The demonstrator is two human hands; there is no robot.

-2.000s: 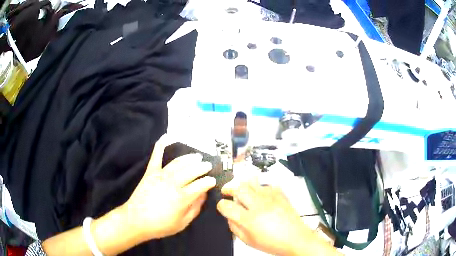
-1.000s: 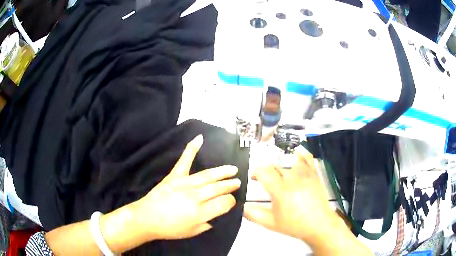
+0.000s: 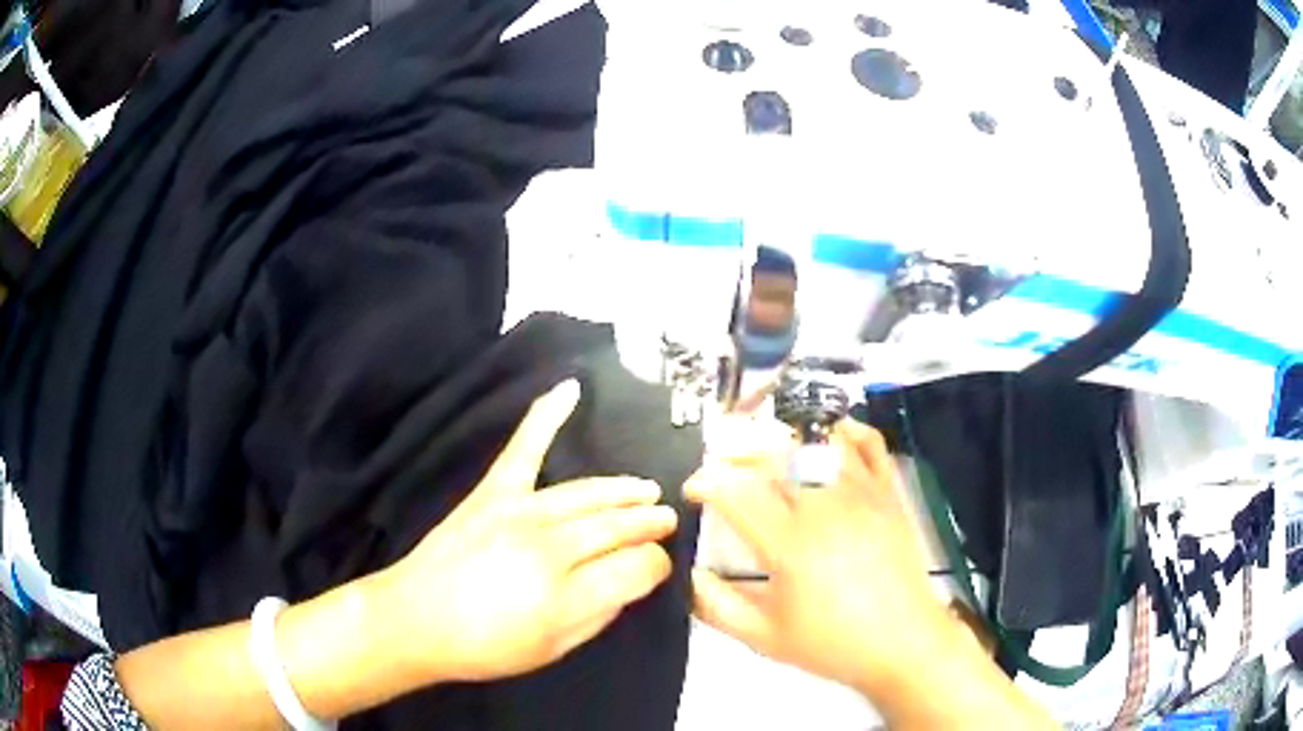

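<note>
The black garment body (image 3: 329, 314) lies gathered left of the needle, and its straight edge runs toward me from the presser foot (image 3: 686, 400). My left hand (image 3: 529, 578) lies flat on the fabric with thumb and fingers spread, fingertips near the edge. My right hand (image 3: 822, 550) is just right of the edge, in front of the needle area, fingertips at the fabric border; whether it pinches the cloth is unclear. The sewing machine head (image 3: 857, 172) stands behind the hands. The needle tip is blurred.
A black strap (image 3: 1165, 229) hangs over the machine arm, with a black pouch (image 3: 1065, 500) and green cord below. Black-and-white scraps (image 3: 1207, 564) lie at the right. A yellowish item (image 3: 43, 179) is at the left edge. Black cloth hangs at the top right.
My left hand has opened flat and moved down from the presser foot. My right hand has shifted right and its fingers have spread. The machine appears higher and further right in view.
</note>
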